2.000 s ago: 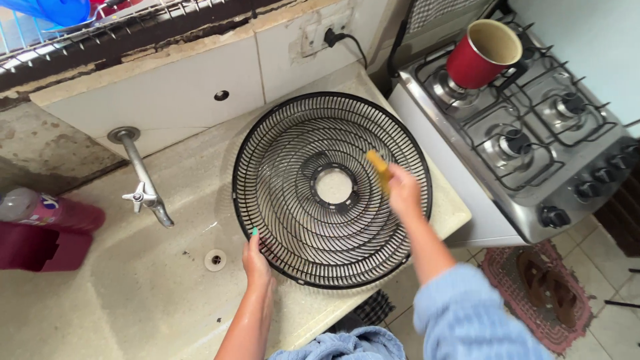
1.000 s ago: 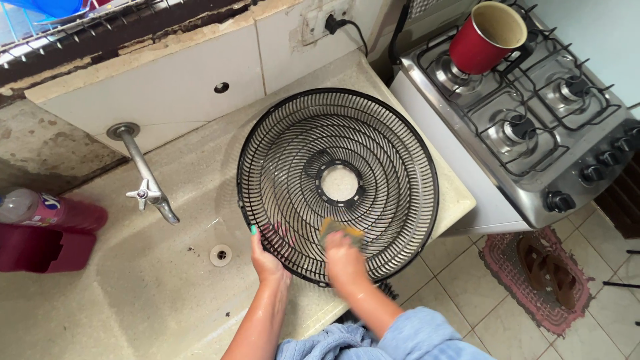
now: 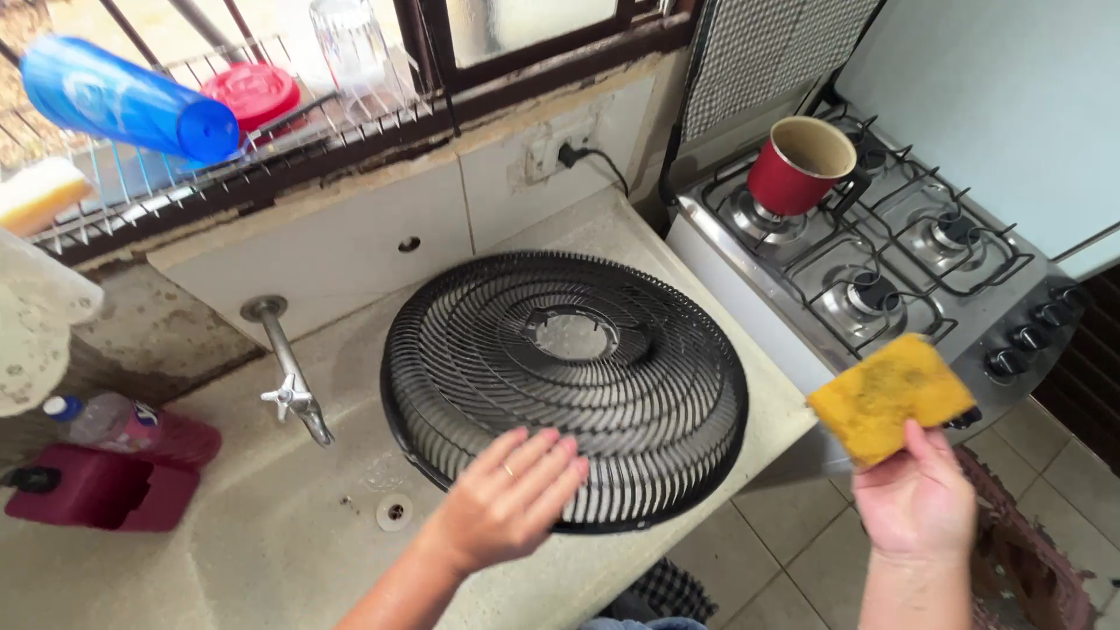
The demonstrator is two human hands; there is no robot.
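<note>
A round black plastic fan grille [image 3: 674,385] lies on the sink counter [image 3: 516,586], its domed side facing up, partly over the basin. My left hand [image 3: 516,494] rests on or just above the near edge of the grille, fingers slightly apart and palm down, with nothing in it. Off to the right, clear of the grille, my right hand [image 3: 914,494] pinches a flat yellow sponge [image 3: 888,394] between thumb and fingers. The sponge has dark smudges on its face. A metal tap [image 3: 289,376] stands left of the grille, and the drain [image 3: 395,512] shows beside my left forearm.
On the right is a gas stove [image 3: 927,254] with a red pot [image 3: 796,166]. A plastic bottle [image 3: 131,424] and a dark red container [image 3: 105,486] stand at left. A wire rack [image 3: 114,188] holds a blue cup [image 3: 127,96]. A black plug [image 3: 573,156] sits in the wall outlet.
The grille has been turned over, from hollow side up to domed side up. My right hand has moved off it to the right with the sponge. The view has shifted to show more of the window rack.
</note>
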